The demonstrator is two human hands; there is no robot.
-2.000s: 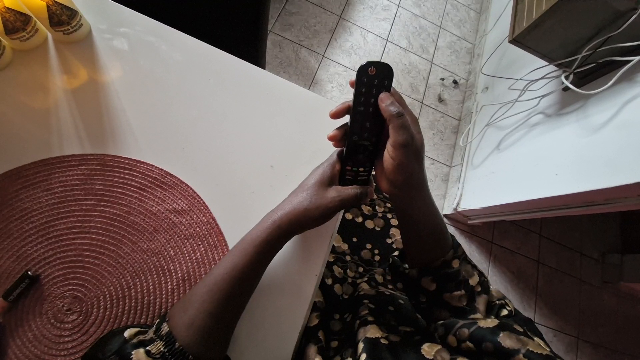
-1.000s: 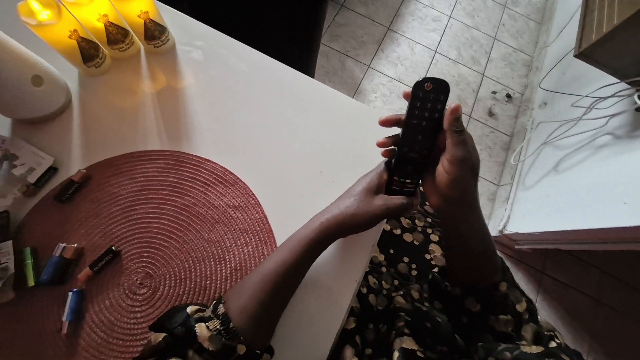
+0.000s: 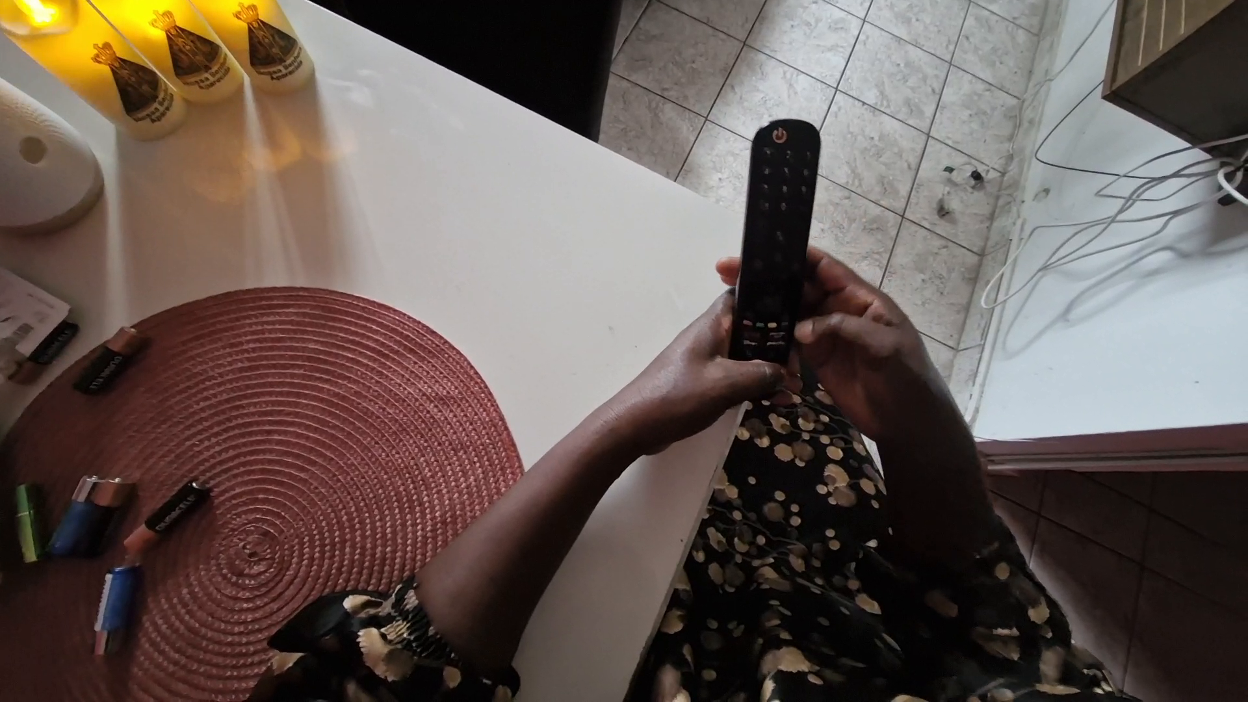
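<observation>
A black remote control (image 3: 777,224) stands nearly upright in the view, its buttons and orange power mark facing me, by the corner of the white table. My left hand (image 3: 697,375) grips its lower end, the thumb across the bottom. My right hand (image 3: 863,341) holds the lower right side, with fingers passing behind it. To the left, a round red woven placemat (image 3: 390,429) carries several loose batteries, among them a black and copper battery (image 3: 168,517), a blue battery (image 3: 115,604) and a green one (image 3: 29,524).
Lit yellow candles (image 3: 268,49) stand at the table's top left, above a white rounded object (image 3: 44,161). A battery pack (image 3: 34,322) lies by the placemat. At right, white cables (image 3: 1082,234) hang over a white surface beside a wooden box (image 3: 1180,68). Tiled floor (image 3: 877,127) lies between.
My right hand has moved down the remote to its lower part; its thumb was higher on the remote before. The view has shifted left, bringing more batteries and the candles into sight.
</observation>
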